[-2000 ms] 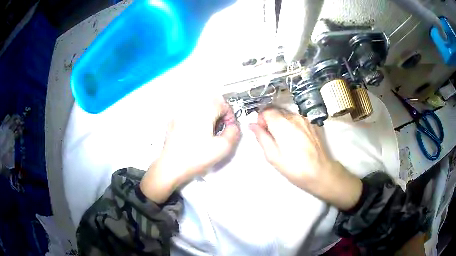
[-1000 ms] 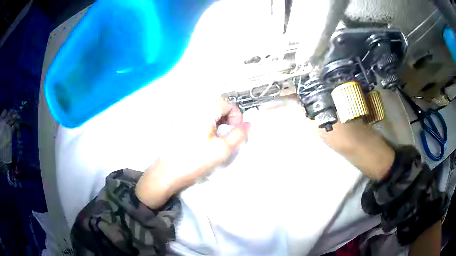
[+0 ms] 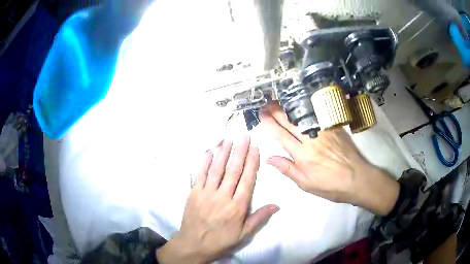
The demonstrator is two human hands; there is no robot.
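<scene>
White fabric (image 3: pixel 129 170) covers the table in front of me, partly glared out. My left hand (image 3: pixel 221 201) lies flat on it, palm down, fingers pointing up toward the needle area and thumb apart. My right hand (image 3: pixel 319 160) also lies on the fabric, its fingertips close to the presser foot area (image 3: pixel 250 100) and partly behind the puller attachment. The puller attachment (image 3: pixel 309 98), dark metal with two brass ribbed rollers (image 3: pixel 331 107), stands over the right hand. A small dark patch shows between the hands at the needle plate. The needle itself cannot be made out.
A bright blue lamp head (image 3: pixel 72 77) hangs at the upper left. Blue-handled scissors (image 3: pixel 446 138) lie on the table at right. A blue clip (image 3: pixel 459 38) sits at the upper right. A blue crate or cloth surface lies at far left.
My left hand has moved down from the needle area and flattened, fingers spread. My right hand, earlier mostly hidden behind the attachment, shows again. The lamp and machine appear shifted left.
</scene>
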